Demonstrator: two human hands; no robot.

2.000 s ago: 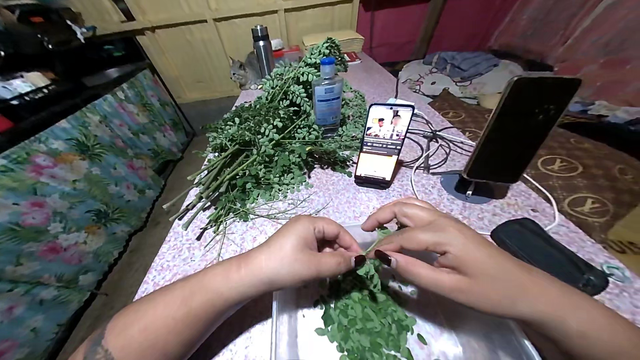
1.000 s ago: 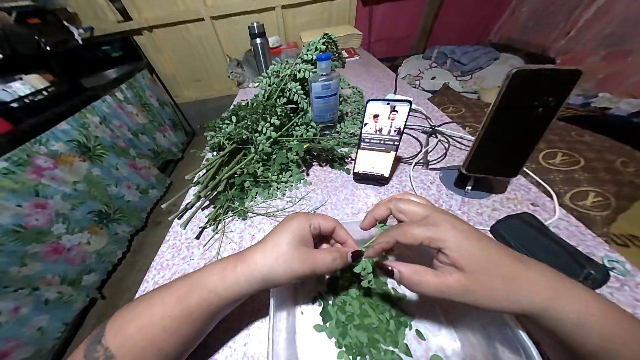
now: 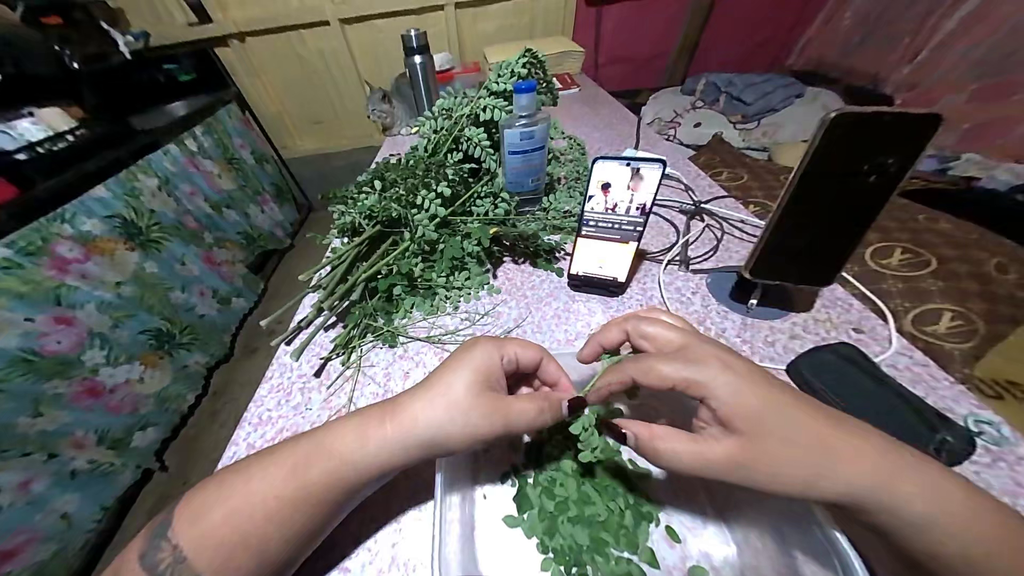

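Observation:
Over a clear plastic tray (image 3: 445, 520), my left hand (image 3: 500, 392) pinches a thin green leafy sprig (image 3: 590, 424) between thumb and index finger. My right hand (image 3: 680, 392) is at the same sprig, its index fingertip touching the stem and its thumb a little lower beside the leaflets. A pile of small loose green leaves (image 3: 588, 512) lies in the tray under both hands. Beyond my left hand rests a large bundle of leafy branches (image 3: 432, 200), cut stems toward me. A few thin bare stalks (image 3: 432, 326) lie near the bundle's stem ends.
A lit smartphone (image 3: 616, 224) stands upright behind the hands; a dark phone (image 3: 844, 200) on a round stand is at right, with cables (image 3: 696, 232) between. A black zip case (image 3: 880, 400) lies beside my right forearm. A blue-capped bottle (image 3: 525, 148), steel flask (image 3: 420, 72) and cat (image 3: 388, 108) are farther back.
My right hand's fingers have shifted slightly around the sprig, the thumb now lower and apart from the index finger. My left hand keeps its pinch in nearly the same place.

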